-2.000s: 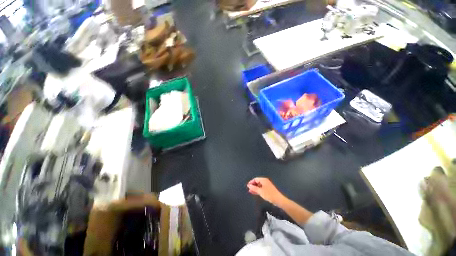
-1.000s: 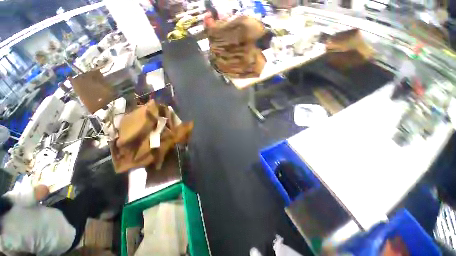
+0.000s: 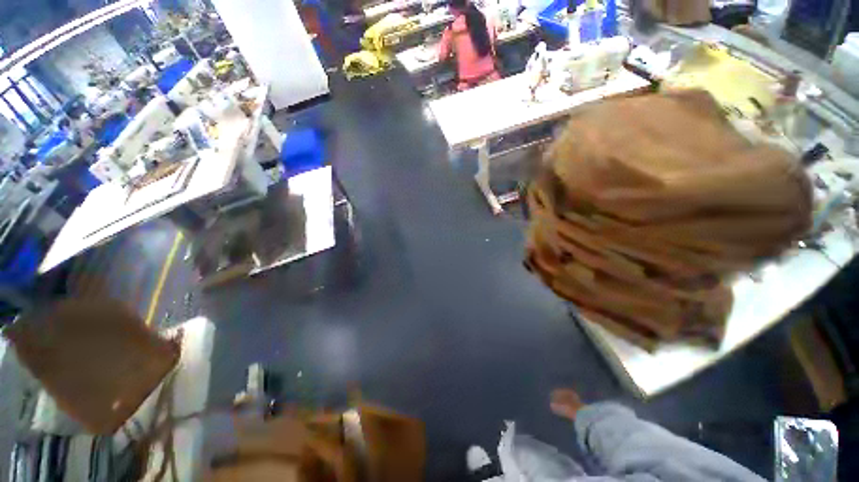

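My right hand is at the bottom, right of centre, at the end of a grey-blue sleeve. It is small and blurred, and I cannot tell whether its fingers are closed. I see nothing in it. My left hand is not in view. A large layered heap of brown material lies on a white table at the right, apart from my hand. More tan-brown pieces lie at the bottom, left of centre, cut off by the picture's edge.
Dark floor runs ahead between the tables. A brown bag-like piece is at the lower left. A low cart stands left of the aisle, near a blue bin. A person in red is ahead, near yellow material.
The view has moved forward along the aisle. The green and blue bins have left the picture. The brown heap on the right table is much nearer. My right hand and sleeve show again.
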